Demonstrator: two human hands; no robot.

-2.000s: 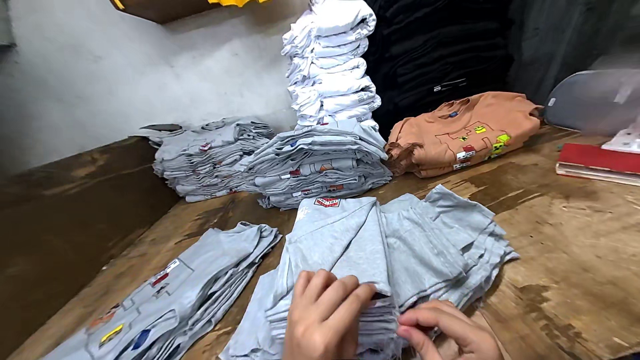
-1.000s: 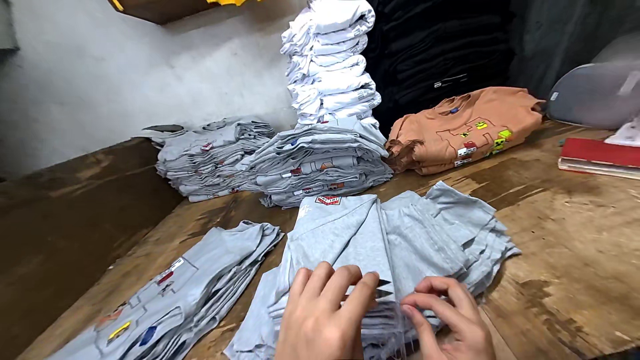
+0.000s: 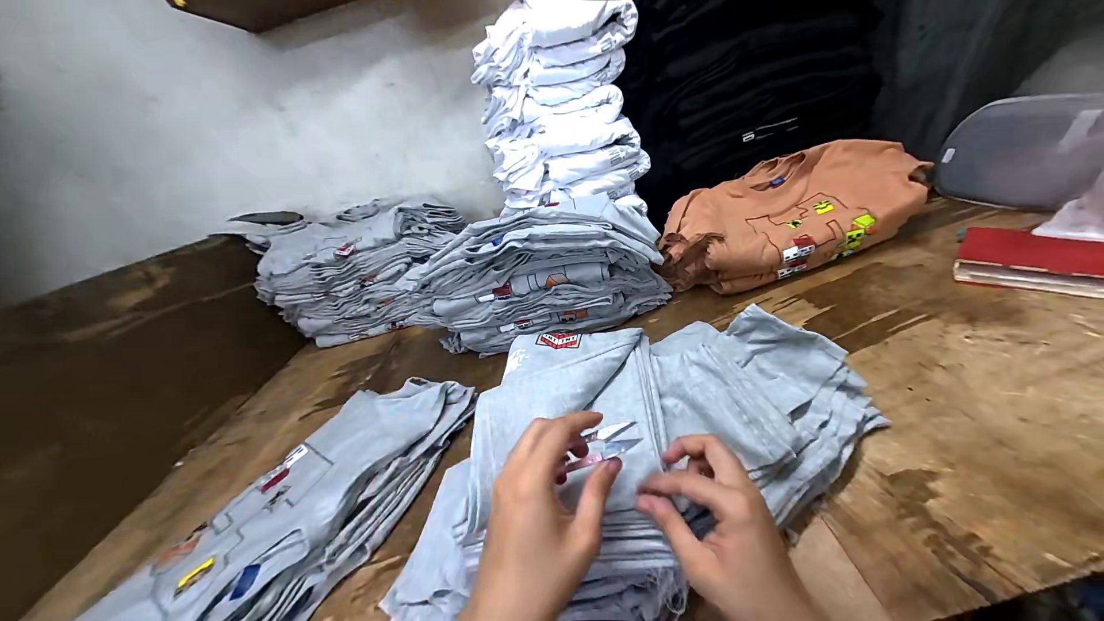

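Observation:
A pair of small thread snips (image 3: 604, 447) is held between the thumb and fingers of my left hand (image 3: 545, 509), its two blades apart and pointing right. The blades lie over a stack of light grey fabric pieces (image 3: 569, 379) that bears a red print near its top edge. My right hand (image 3: 720, 517) pinches thumb and fingertips together at the stack's right-hand fold; whether cloth or thread is between them cannot be told. Loose threads hang from the frayed near edge of the stack. More grey pieces (image 3: 776, 388) fan out to the right.
Printed grey shirts (image 3: 319, 492) lie at the left on the wooden table (image 3: 966, 423). Behind are piles of grey garments (image 3: 552, 276), a tall white stack (image 3: 561, 103), black garments (image 3: 759, 78) and a folded orange-brown shirt (image 3: 802, 216). A red book (image 3: 1026, 254) lies at the right.
The snips' blades, earlier seen only as dark tips beyond my left hand, now show fully between my hands. My left thumb and fingers have spread apart around the snips.

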